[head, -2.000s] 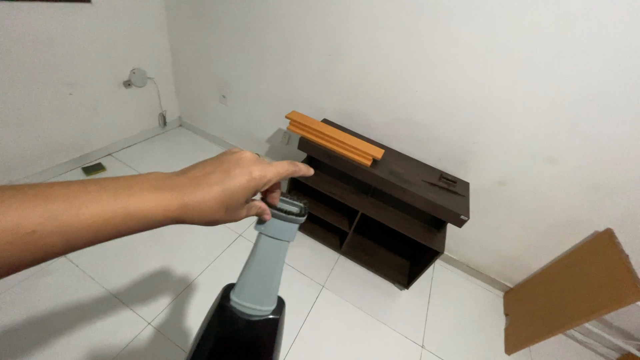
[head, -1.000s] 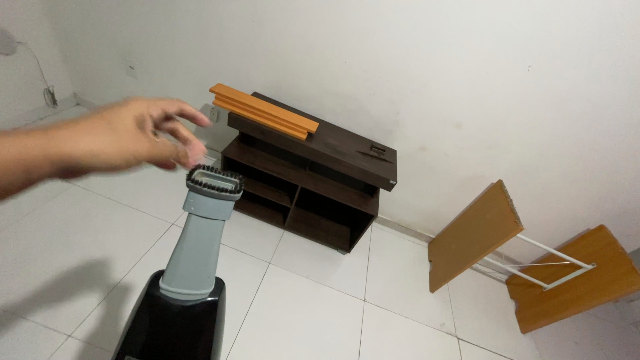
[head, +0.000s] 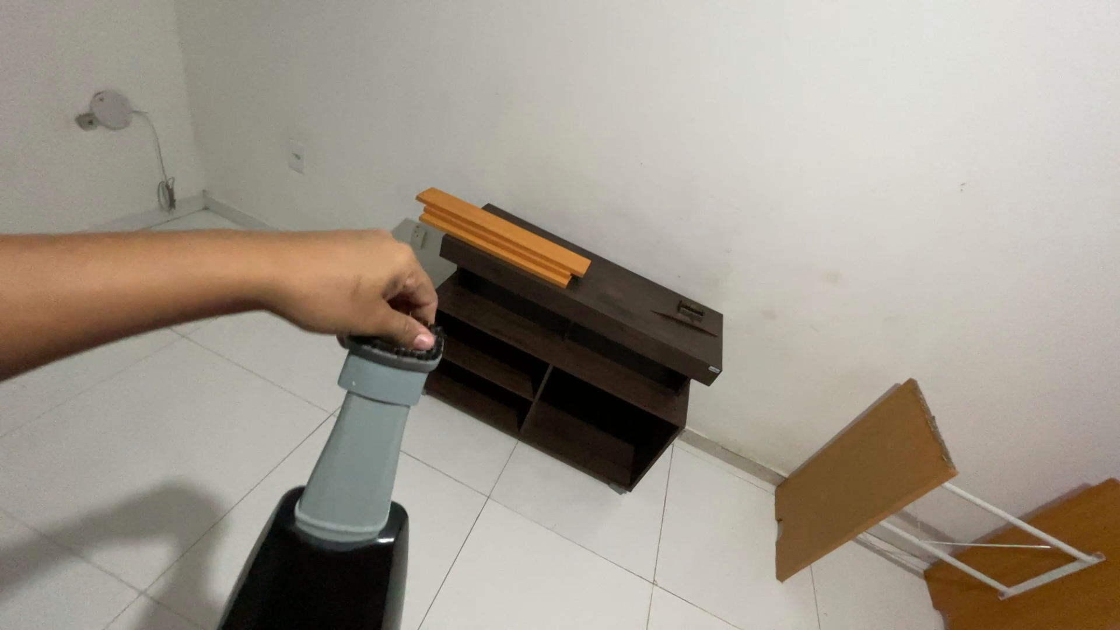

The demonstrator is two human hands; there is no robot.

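Observation:
My left hand (head: 367, 284) reaches in from the left edge, its thumb and fingers bent at the dark bristles of a brush nozzle (head: 394, 352). That nozzle tops a grey tube (head: 357, 455) fixed to the glossy black body of a handheld vacuum cleaner (head: 319, 586), which points up from the bottom edge. Whether the fingertips pinch the bristles or something small on them is hidden by the hand. My right hand is out of the frame.
A dark brown wooden cabinet (head: 612, 302) stands by the wall with orange strips (head: 503, 236) on top. Right of it are a wooden board (head: 862, 481) and another orange panel (head: 1041, 560) with a white metal frame (head: 1006, 534). A round white device (head: 112, 110) hangs at far left.
One second ago my left hand was blurred above the nozzle with fingers spread; now it is down at the bristles with its fingers curled. The view has swung.

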